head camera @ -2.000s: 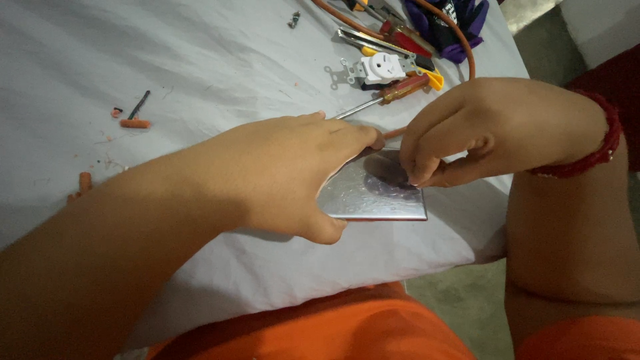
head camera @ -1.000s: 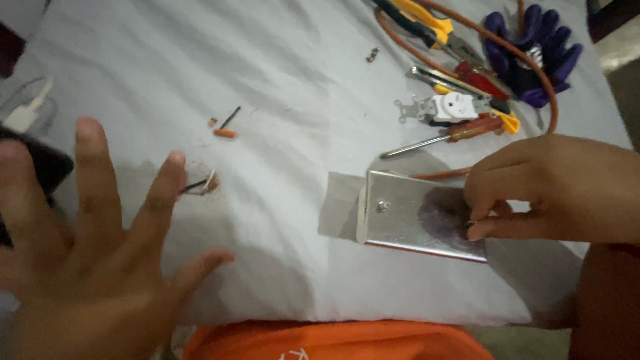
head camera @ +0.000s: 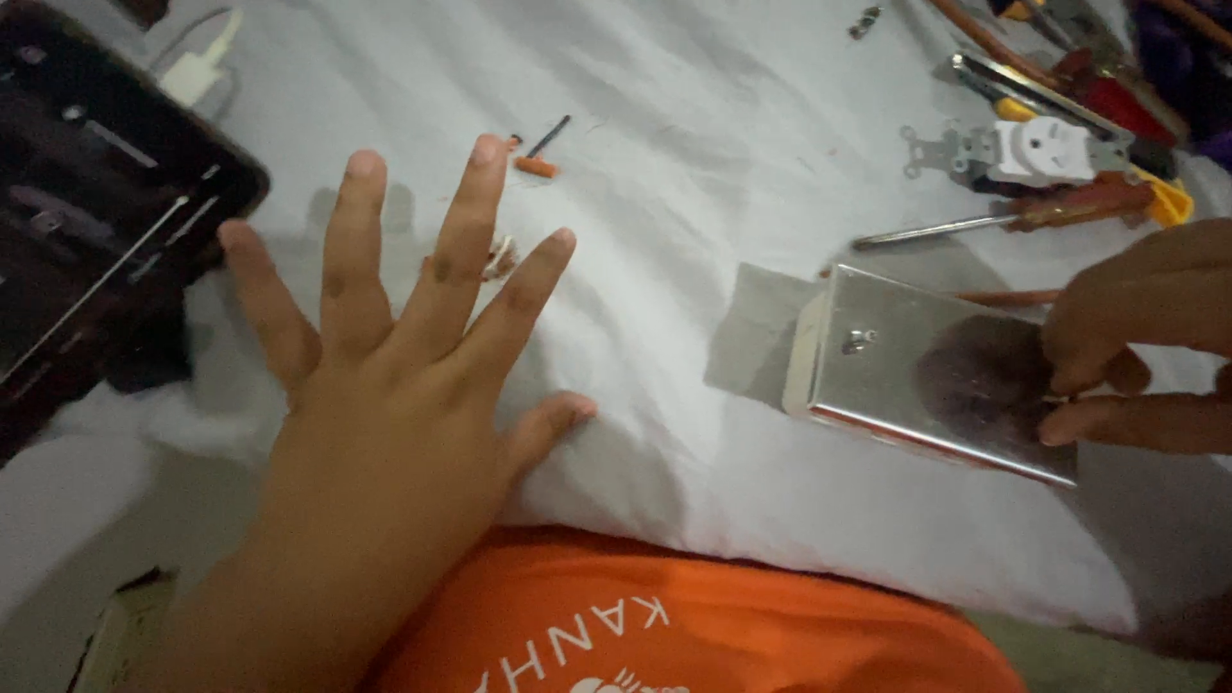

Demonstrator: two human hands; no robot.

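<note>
My left hand [head camera: 404,385] is spread palm down over the white cloth, its fingers apart and nothing in them. At the right, my right hand [head camera: 1136,337] has thumb and finger pinched on something small at the right end of a metal cover plate [head camera: 905,366]; what they pinch is mostly hidden. The plate lies over a white electrical box [head camera: 807,356], and a screw [head camera: 857,340] shows near its left end. Just above lies a screwdriver [head camera: 943,231] with a translucent reddish handle, beside a white electrical receptacle [head camera: 1044,151] with metal mounting ears.
A dark-screened device [head camera: 87,212] lies at the left, near a white cable plug [head camera: 197,72]. Orange insulation scraps [head camera: 536,167] lie beyond my left fingers, and small metal parts [head camera: 864,21] at the top. Tools, an orange cable [head camera: 991,43] and purple gloves [head camera: 1174,67] crowd the upper right.
My left hand has let go of the plate and moved left, fingers spread. My right hand stays at the plate's right end. The view has shifted left.
</note>
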